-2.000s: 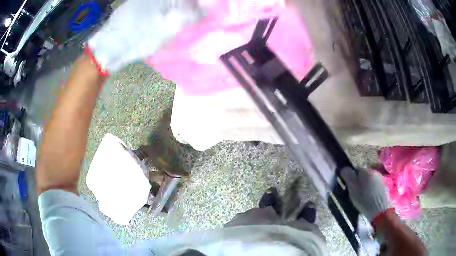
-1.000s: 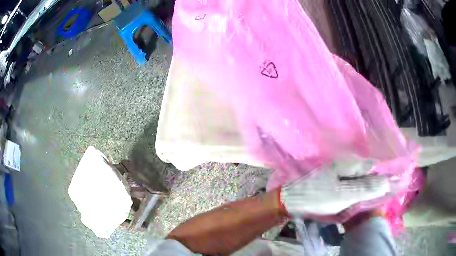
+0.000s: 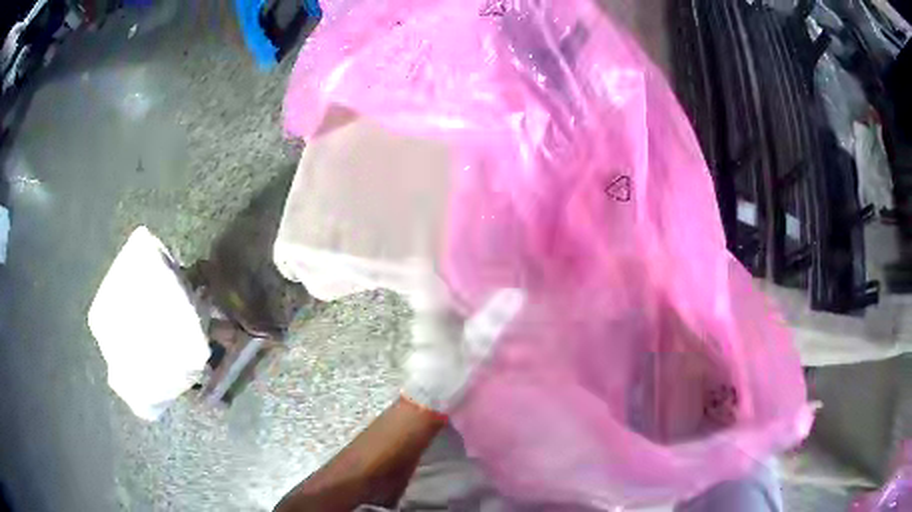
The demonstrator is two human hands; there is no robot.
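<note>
A large see-through pink plastic bag (image 3: 590,230) spreads over the table and hangs past its near edge, its mouth towards me. Darker shapes show through the film near the top and lower right, seemingly a black part inside. My left hand (image 3: 450,350), in a white glove and blurred, grips the bag's left edge near its mouth. My right hand is hidden behind or inside the bag; only a pale sleeve shows at the bottom right.
Long black parts (image 3: 770,130) lie in rows at the right. The beige table cover (image 3: 370,200) shows at the left. A white box-like item (image 3: 150,330) stands on the floor. Part of a blue stool (image 3: 258,35) shows at the top. Pink film (image 3: 890,490) lies at the lower right.
My left hand has moved left from the bag's lower right and now holds its left edge. The bag's mouth has spread wider. The black part carried earlier is now mostly hidden by pink film.
</note>
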